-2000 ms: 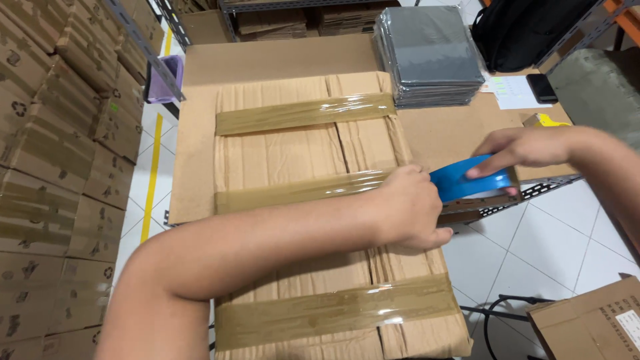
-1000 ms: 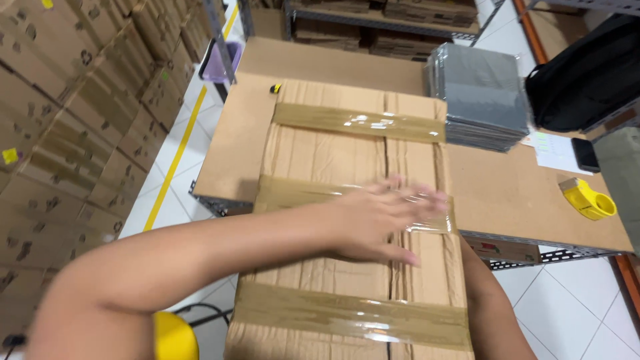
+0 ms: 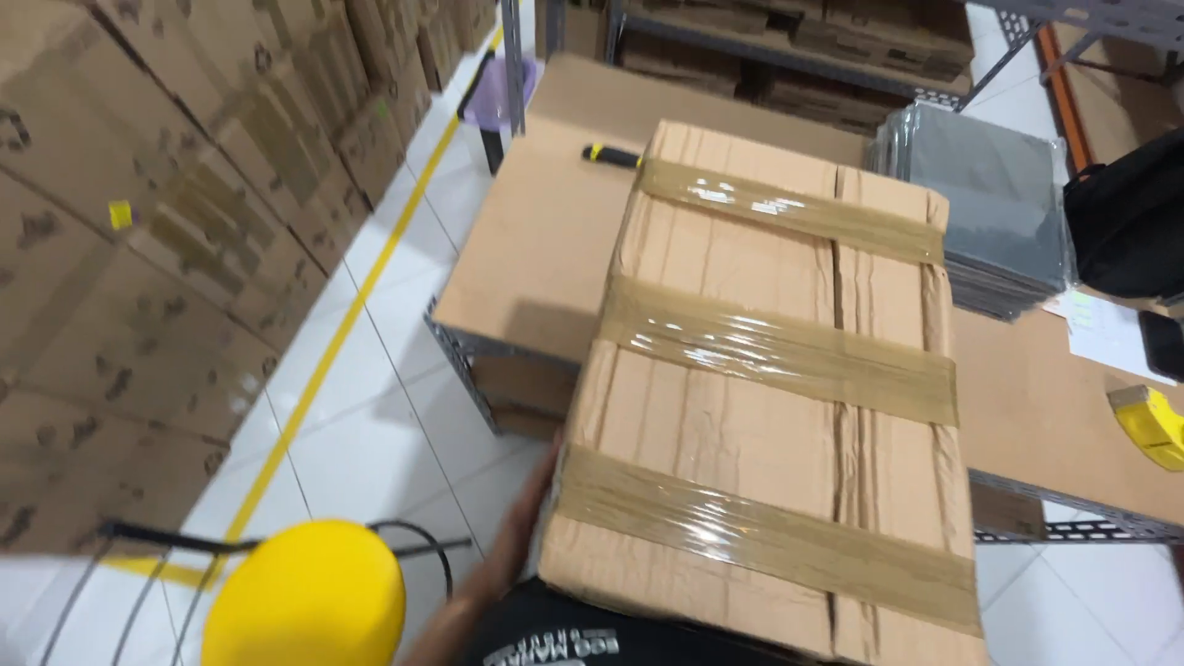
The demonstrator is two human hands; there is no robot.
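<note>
A cardboard box [image 3: 740,416] with three bands of brown packing tape lies tilted, its far end over the cardboard-topped table [image 3: 546,222] and its near end against my dark shirt. My left hand [image 3: 536,499] presses along the box's left side near the bottom; its fingers are mostly hidden by the box edge. My right hand is out of sight. A black and yellow utility knife [image 3: 610,155] lies on the table by the box's far left corner.
A yellow stool [image 3: 305,597] stands at lower left, stacked cartons [image 3: 185,250] along the left. On the table's right are plastic-wrapped grey packs [image 3: 985,199], a phone [image 3: 1161,342] and a yellow tape dispenser [image 3: 1152,425]. A black bag [image 3: 1133,222] sits behind.
The blue tape roll, earlier in my right hand, is out of view. My left hand has left the box's top for its left side. The box is turned and the view has shifted.
</note>
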